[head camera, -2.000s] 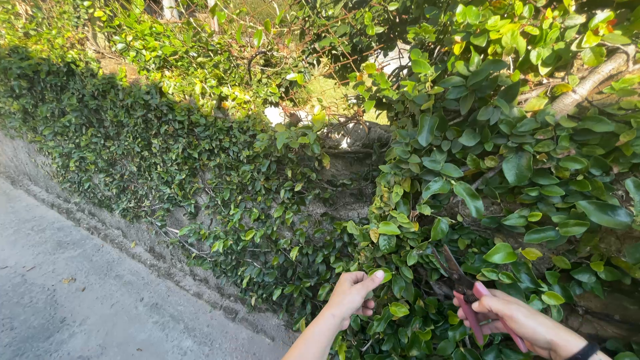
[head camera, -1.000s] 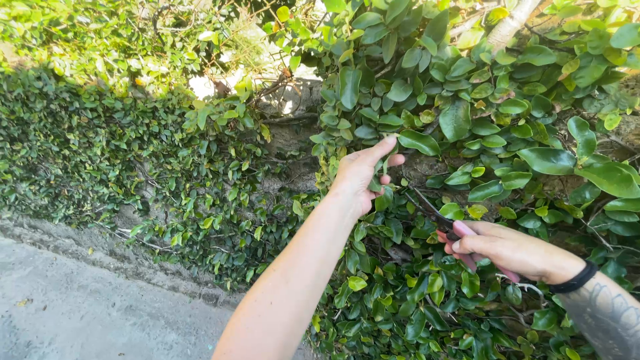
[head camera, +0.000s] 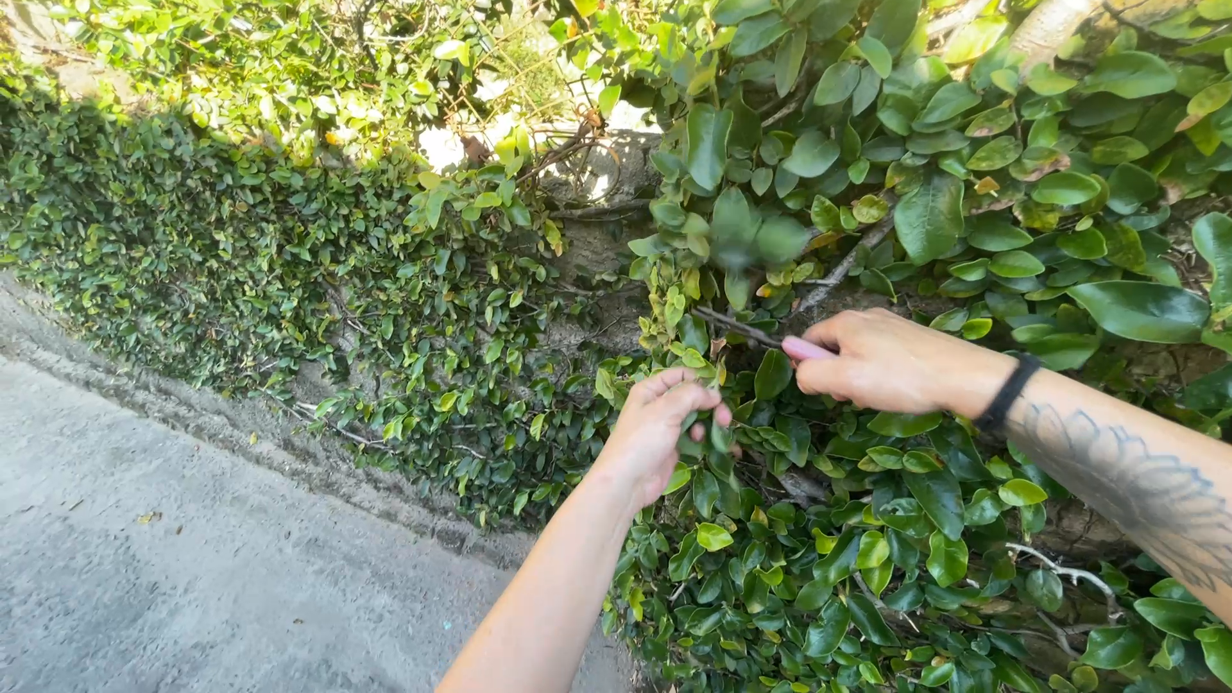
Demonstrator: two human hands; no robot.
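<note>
My right hand (head camera: 871, 361) is closed around the pink handles of a pair of pruning shears (head camera: 736, 327), whose dark blades point left into the leaves of a climbing vine (head camera: 929, 217). Lower and to the left, my left hand (head camera: 664, 433) pinches a leafy vine sprig (head camera: 717, 433) between thumb and fingers. A few leaves above the blades are blurred. Leaves partly cover the blade tips, so whether the blades touch a stem cannot be told.
Smaller-leaved creeper (head camera: 289, 260) covers the stone wall (head camera: 597, 250) on the left. A thick branch (head camera: 1054, 29) lies at the top right, and a bare twig (head camera: 1068, 573) sticks out at lower right. Concrete pavement (head camera: 192, 558) runs along the wall's foot.
The shears, earlier to the right of my left hand and angled up-left, are now above it among the leaves. My left hand has moved lower against the vine.
</note>
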